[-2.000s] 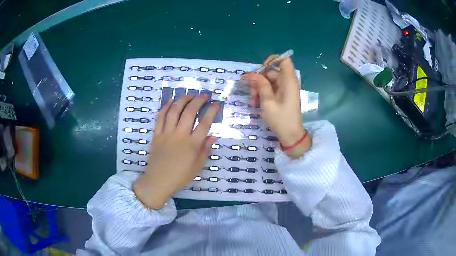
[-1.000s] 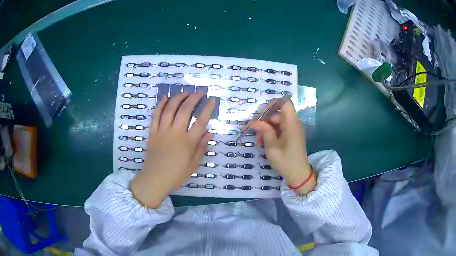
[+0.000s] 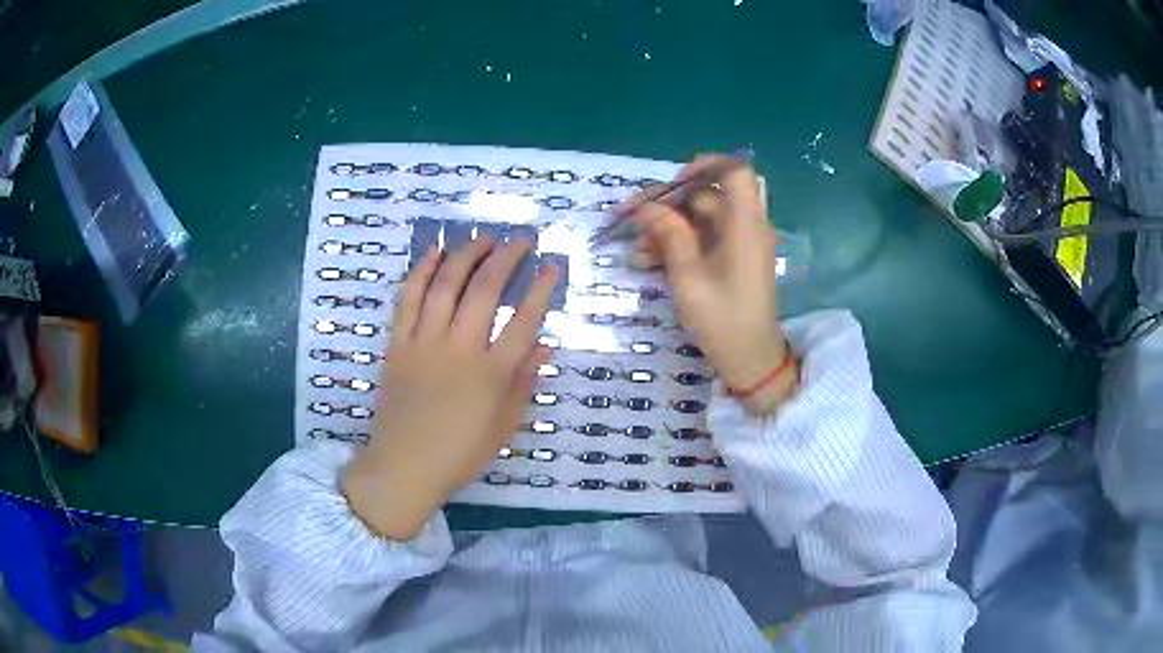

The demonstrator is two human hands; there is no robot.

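Observation:
The white tray (image 3: 434,498) lies flat with rows of small dark components (image 3: 599,374) with white or dark centres. My left hand (image 3: 453,370) lies palm down, fingers spread, on the block of dark adhesive strips (image 3: 542,283). Their clear glossy backing film (image 3: 612,334) reaches right over the tray and glares white. My right hand (image 3: 708,262) is raised over the tray's upper right and holds thin tweezers (image 3: 661,195), pointing down-left. The tweezer tips are by the film; I cannot tell whether they hold a piece.
A long dark strip sheet (image 3: 121,211) and an orange-framed block (image 3: 66,383) lie at the left. At the right are a second tray (image 3: 944,89), a green-and-white roll (image 3: 976,194) and a black device with a yellow label (image 3: 1074,236) and cables. A blue stool-like object (image 3: 77,574) stands lower left.
Since one second ago, my right hand and the tweezers have moved up from the lower component rows to the film's upper part. My left hand stays on the strips.

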